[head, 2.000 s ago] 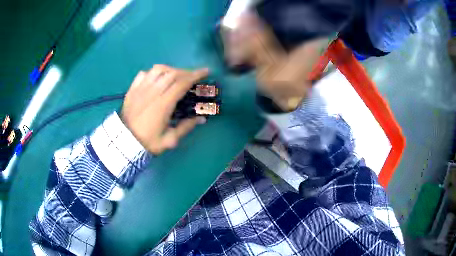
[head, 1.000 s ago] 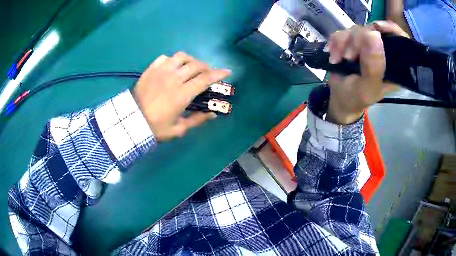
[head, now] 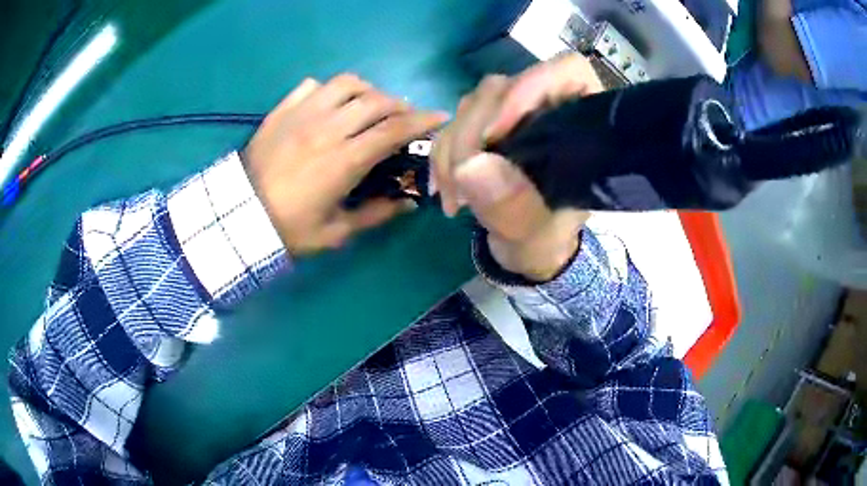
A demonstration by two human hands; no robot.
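Observation:
My left hand lies over a pair of black connector housings on the green bench mat and holds them between thumb and fingers. Two copper terminals show at their tips, partly hidden. My right hand is closed round the front part of a black electric screwdriver with a pale label. Its narrow front end is at the terminals; the bit tip and any screw cannot be made out. A black cable runs left from under my left hand to red and blue ends.
A white-grey screw feeder stands beyond my right hand. An orange-red rimmed tray with white inside is at the bench edge. A person in blue is at the upper right. Cartons are on the floor at the right.
My right hand has brought the screwdriver from the screw feeder left and down to the terminals beside my left hand. My left hand stays on the housings, shifted slightly left and up.

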